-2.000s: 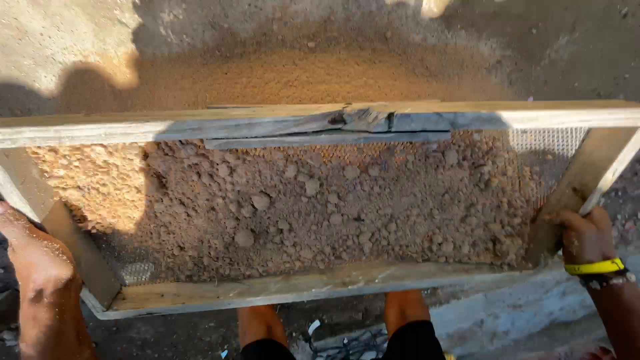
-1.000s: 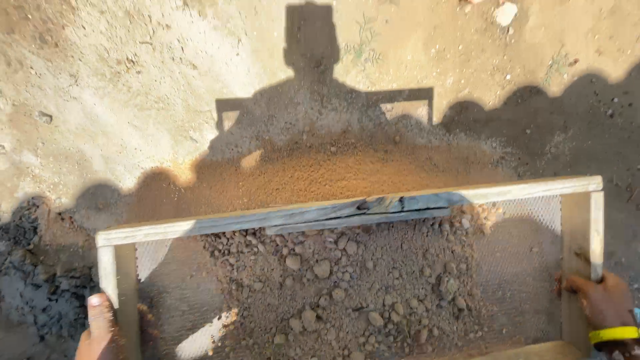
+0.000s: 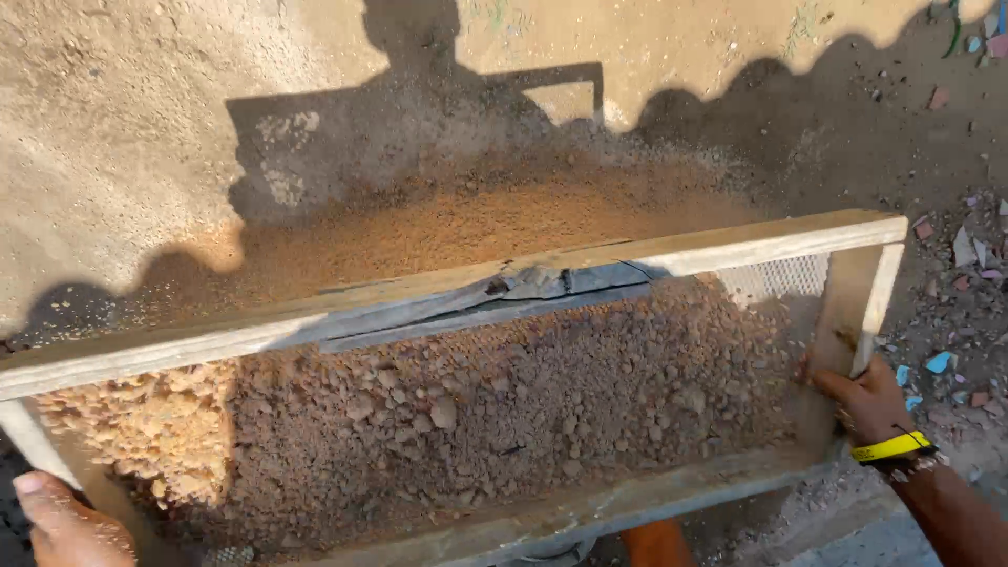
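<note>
A rectangular wooden-framed mesh sieve (image 3: 732, 240) spans the view, its left end lower than its right. Reddish-brown soil with small clods (image 3: 512, 409) covers most of the wire mesh (image 3: 776, 282), which shows at the upper right. The far rail is cracked near its middle. At the lower left, my left hand (image 3: 75, 524) grips the left end board, partly cut off by the view. My right hand (image 3: 870, 402), with a yellow wristband, is closed on the right end board. Below the far rail, a heap of fine orange soil (image 3: 457, 224) lies on the ground.
Shadows of a person and the sieve fall across the sandy ground (image 3: 142, 102). Broken coloured fragments and stones (image 3: 937, 362) are scattered at the right. Part of a leg (image 3: 657, 543) shows under the near rail.
The soil has shifted on the mesh, now reaching the left part where bare mesh showed a second ago. The sieve has changed its tilt, with both hands still holding its ends.
</note>
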